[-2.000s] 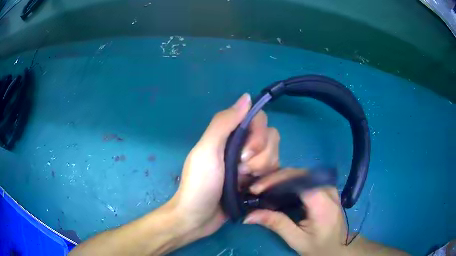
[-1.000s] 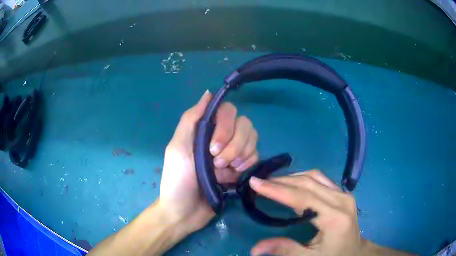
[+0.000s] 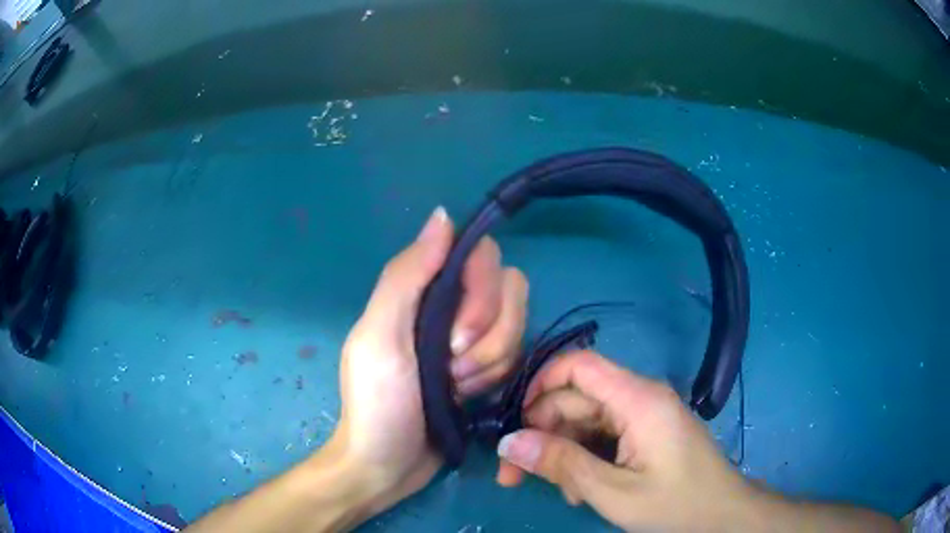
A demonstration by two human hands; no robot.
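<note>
A black padded headband [image 3: 635, 172] is held as an arch just above the green bench. My left hand [image 3: 417, 344] is closed around its left arm, thumb up along the outside. A small black C-shaped yoke [image 3: 552, 344] joins the headband's lower left end. My right hand [image 3: 615, 437] pinches the yoke near that joint; its fingers hide part of it. A thin black wire [image 3: 589, 306] arcs above the yoke. Another thin wire hangs beside the headband's free right end.
A pile of black curved parts [image 3: 36, 276] lies at the left edge. A blue tote [image 3: 63, 484] is at the lower left corner. A small black part [image 3: 47, 71] lies at the upper left. The bench's green surface [image 3: 208, 208] has scuffs and specks.
The yoke has turned from an opening facing right to a more edge-on pose. My right fingers have closed on it near the joint. A thin wire now shows above it.
</note>
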